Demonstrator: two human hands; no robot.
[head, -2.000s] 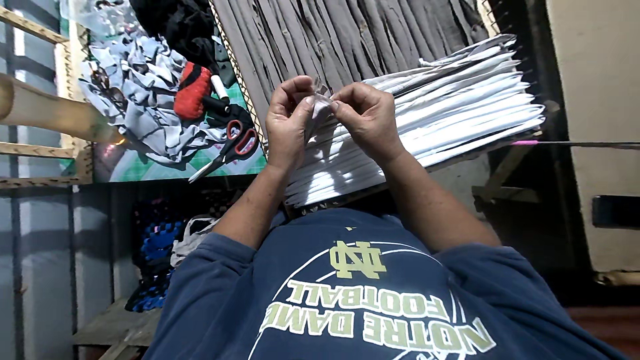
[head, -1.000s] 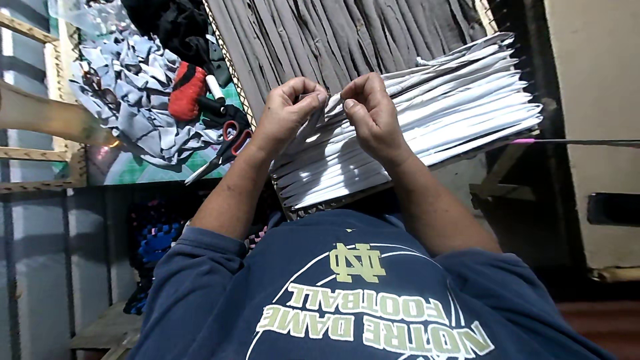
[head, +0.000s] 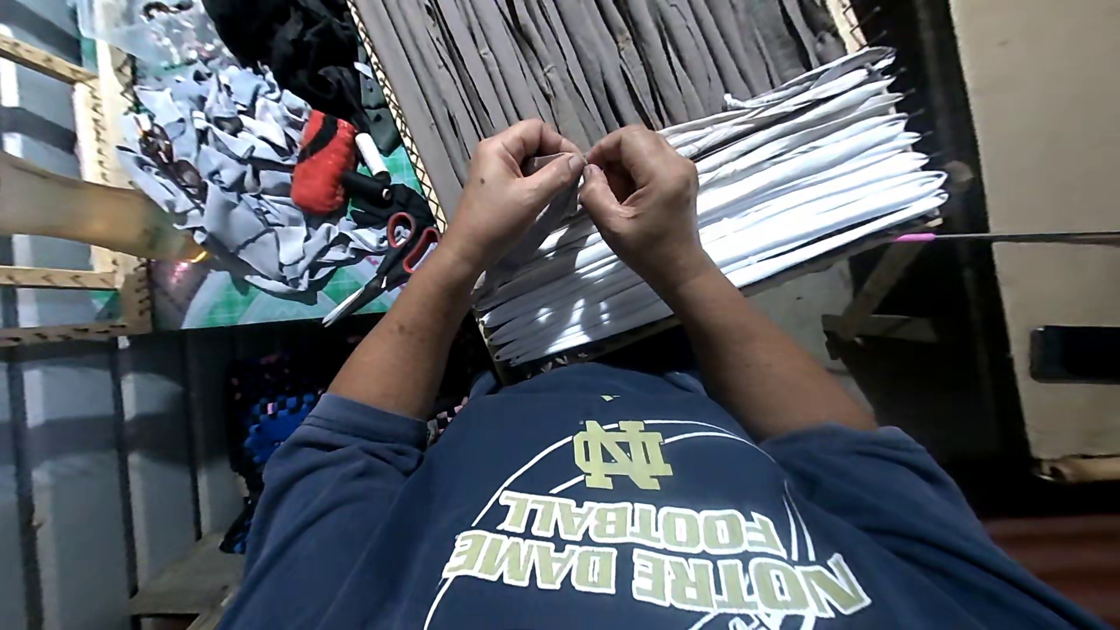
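Note:
My left hand pinches the edge of a grey fabric strip between thumb and fingers. Close beside it, nearly touching fingertip to fingertip, my right hand has thumb and forefinger pressed together at the same edge; whether a needle or thread is between them is too small to tell. Both hands are over a wooden frame strung with fabric strips. White strips lie across the near part, and grey-brown strips run lengthwise beyond them. A row of pins or nails lines the frame's edge.
On the green-patterned table at left lie scissors with red-rimmed handles, grey fabric scraps, a red cushion-like item, a white spool, a black spool and black cloth. A thin pink-tipped rod sticks out at right.
My hands were apart a second ago, with a gap between the fingertips; now the fingertips have come together at the fabric edge.

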